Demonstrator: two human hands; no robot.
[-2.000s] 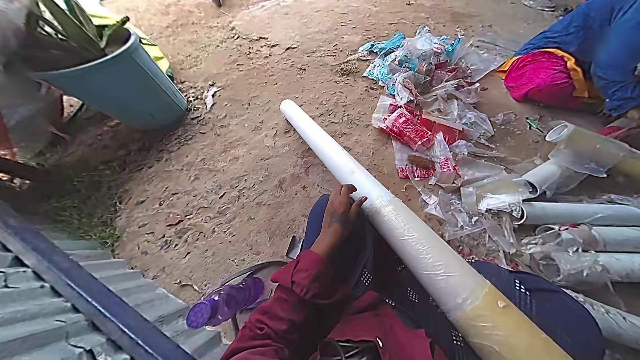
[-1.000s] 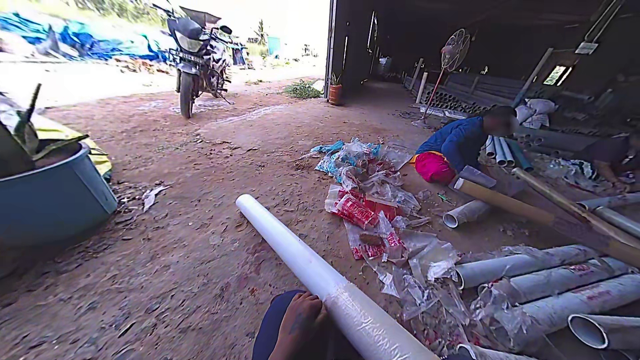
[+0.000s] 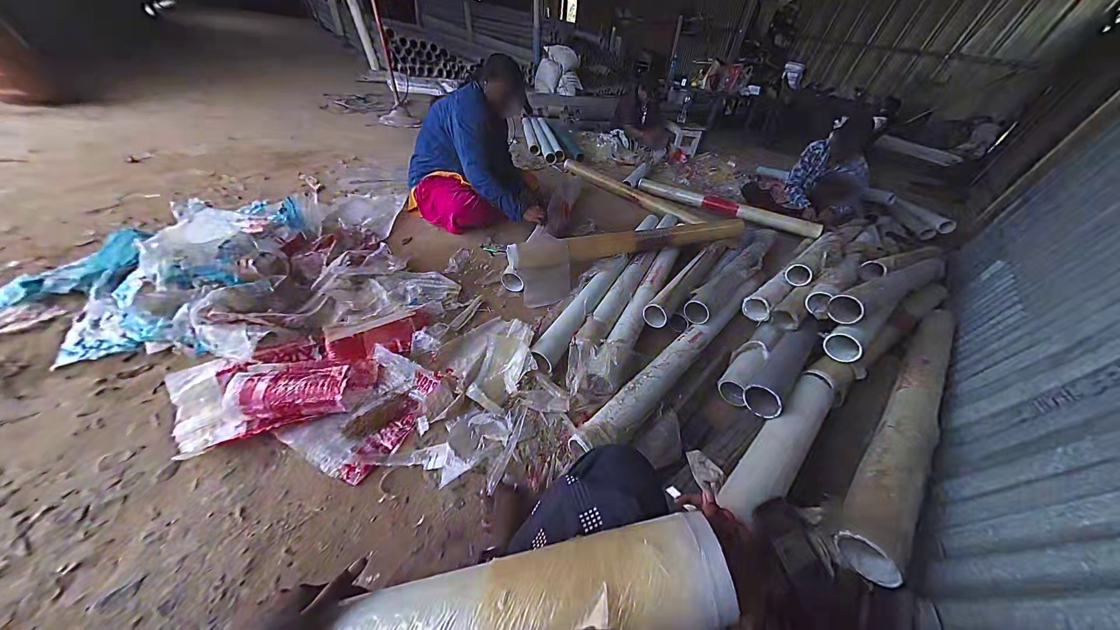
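A wide pipe wrapped in plastic film (image 3: pixel 560 582) lies across my lap at the bottom of the head view, its near part white and its right part tan. My left hand (image 3: pixel 319 599) is at its left, dark and blurred, with fingers spread along the pipe's upper side. Beside the pipe's right end is my right hand (image 3: pixel 722 525), its fingertips near a small pale scrap; shadow hides most of it, so its grip is unclear. My knee in dark dotted cloth (image 3: pixel 595 494) rises just behind the pipe.
Crumpled plastic wrappers (image 3: pixel 297 385) cover the ground ahead on the left. Many pipes (image 3: pixel 665 376) lie stacked ahead and right, beside a corrugated metal sheet (image 3: pixel 1032 394). A co-worker in blue (image 3: pixel 468 144) sits beyond the wrappers; other people sit farther back.
The view has swung far to the right. The pipe, which pointed away up-left, now shows its tan-covered end across the lap. My right hand has come into view by that end.
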